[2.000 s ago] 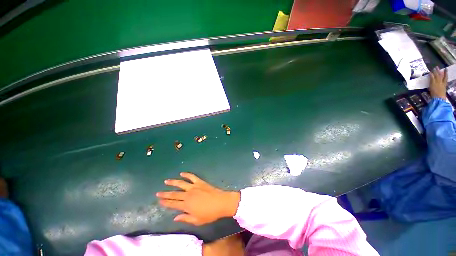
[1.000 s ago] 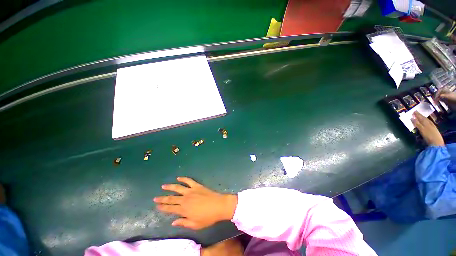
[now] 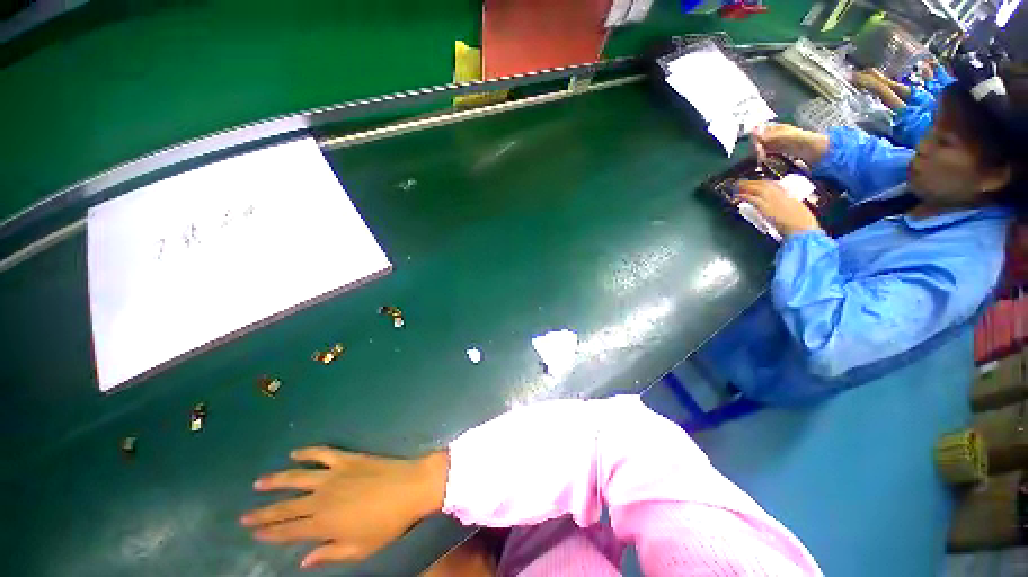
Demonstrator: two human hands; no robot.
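Observation:
Several small gold-brown flex parts, one of them at the row's right end (image 3: 392,317), lie in a slanting row on the dark green bench (image 3: 507,248). My right hand (image 3: 344,504) lies palm down and empty on the bench, fingers spread and pointing left, below the row and not touching it. Of my left hand (image 3: 464,557), only a strip of skin shows at the bottom edge under my right sleeve; its fingers are hidden. A large white board (image 3: 231,254) with faint handwriting lies behind the row.
A torn white scrap (image 3: 556,351) and a tiny white scrap (image 3: 473,355) lie right of the row. A person in a blue smock (image 3: 879,282) works at a dark tray (image 3: 727,180) on the right. White papers (image 3: 718,92) lie behind it. A metal rail runs along the back.
The view has swung to the right, so the person beside me shows more fully. That person's hands have moved over the tray. My right hand stays flat; less of my left arm shows.

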